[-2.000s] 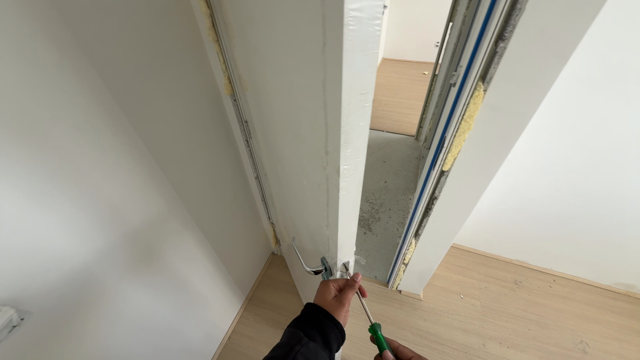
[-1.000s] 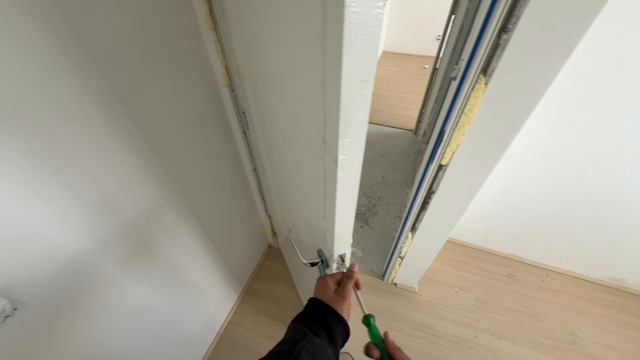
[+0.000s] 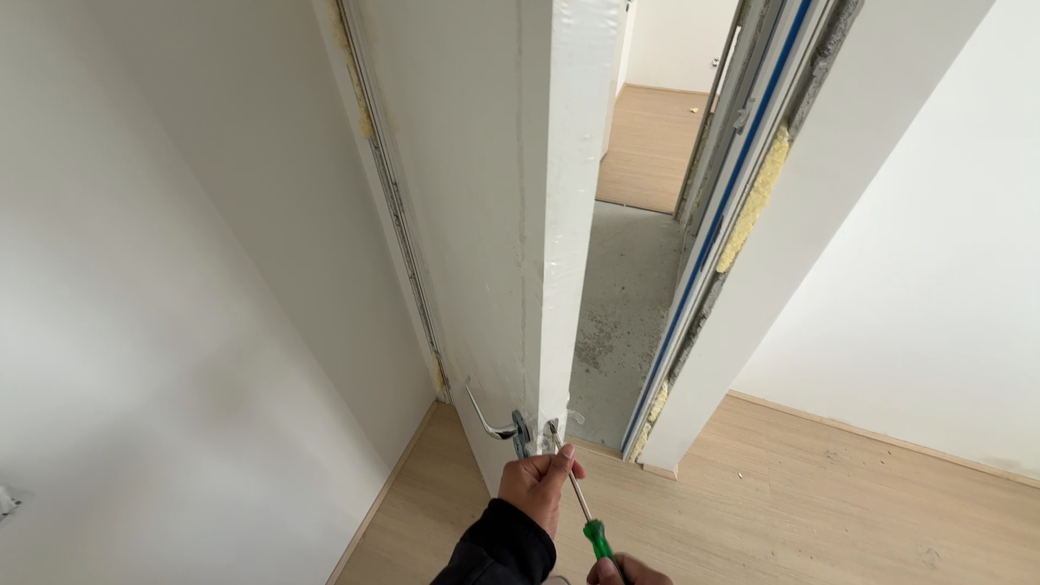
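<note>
A white door (image 3: 487,244) stands ajar, with a metal lever handle (image 3: 491,426) on its left face. A screwdriver (image 3: 597,540) with a green handle and a metal shaft points up to the latch area (image 3: 552,426) on the door's edge. My right hand (image 3: 630,571) holds the green handle at the bottom of the view, partly cut off by the frame. My left hand (image 3: 536,487), in a black sleeve, pinches the upper shaft between thumb and finger, close below the latch. Whether the tip sits in a screw cannot be told.
The door frame (image 3: 715,236), with a blue strip and yellow foam (image 3: 756,199), rises on the right. White walls (image 3: 910,284) stand on both sides. Wood-look flooring (image 3: 780,512) lies below, and a grey bare floor (image 3: 626,317) shows through the doorway.
</note>
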